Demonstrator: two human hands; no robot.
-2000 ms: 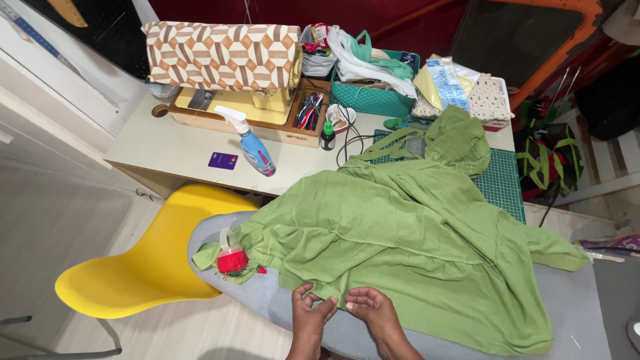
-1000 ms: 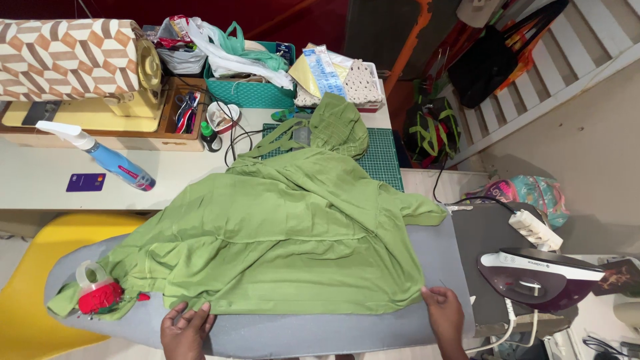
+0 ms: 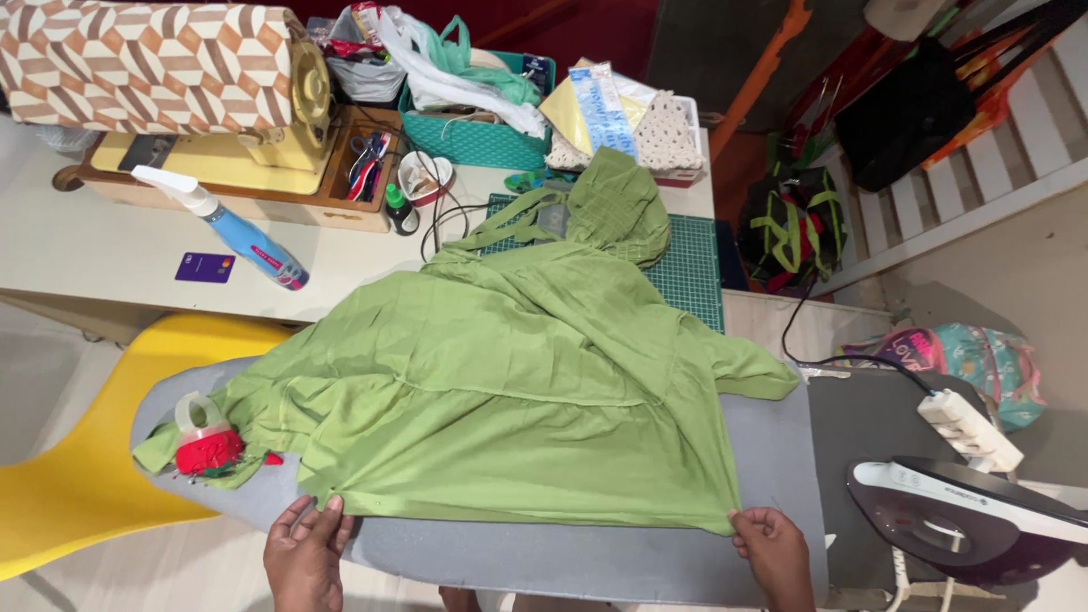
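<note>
A green garment (image 3: 527, 365) lies spread over a grey ironing board (image 3: 476, 557), its upper part reaching onto the white table. My left hand (image 3: 308, 548) pinches the near hem at its left end between thumb and fingers. At the right end of the same hem, my right hand (image 3: 769, 544) pinches the corner of the cloth. Left of my left hand, a red wrist pincushion (image 3: 208, 450) with a clear band rests on the fabric at the board's rounded end. A steam iron (image 3: 960, 518) stands to the right of my right hand.
A yellow chair (image 3: 76, 493) is at the left. On the white table (image 3: 357, 263) are a blue spray bottle (image 3: 251, 242), a purple card (image 3: 204, 267), a covered sewing machine (image 3: 297, 93), a green cutting mat (image 3: 697, 263) and a teal basket (image 3: 476, 140). A white power strip (image 3: 969, 429) lies near the iron.
The near hem is drawn straighter between my hands. My left hand has gone from lying at the hem to pinching it. The view swung right from the earliest frame, where both hands were close together.
</note>
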